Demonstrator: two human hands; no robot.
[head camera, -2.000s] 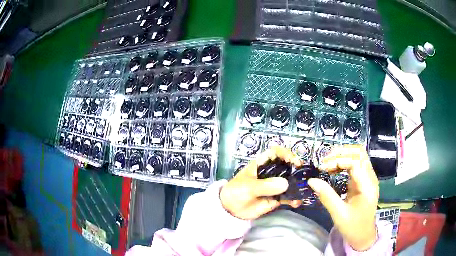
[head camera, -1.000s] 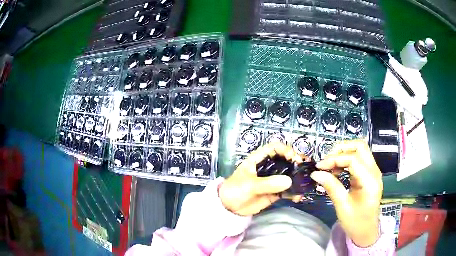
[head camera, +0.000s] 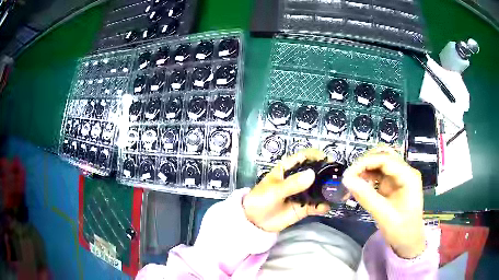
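My left hand (head camera: 282, 199) holds a stack of round black watch heads (head camera: 328, 183) at the lower centre; the front one shows a dark face with a bluish glint. My right hand (head camera: 386, 191) is at the right edge of the front disc, thumb and fingertips pinched together; whether a thin film is between them cannot be told. Both hands are above the front rows of the right clear blister tray (head camera: 298, 85), hiding some pockets. Black discs lie in its middle rows; its back row and the left of the second row show only the patterned floor.
Filled clear trays (head camera: 236, 117) stand left. Dark compartment trays (head camera: 350, 19) are at the back. A glossy black rectangle (head camera: 422, 145) lies right of the tray, beside white paper (head camera: 458, 158) with a black pen (head camera: 439, 79). A white bottle (head camera: 455, 56) stands back right. A red bin (head camera: 462, 246) is lower right.
The front disc has turned its face more toward the camera. My right hand has shifted slightly right, its fingers more closed. The trays appear slightly higher in the view.
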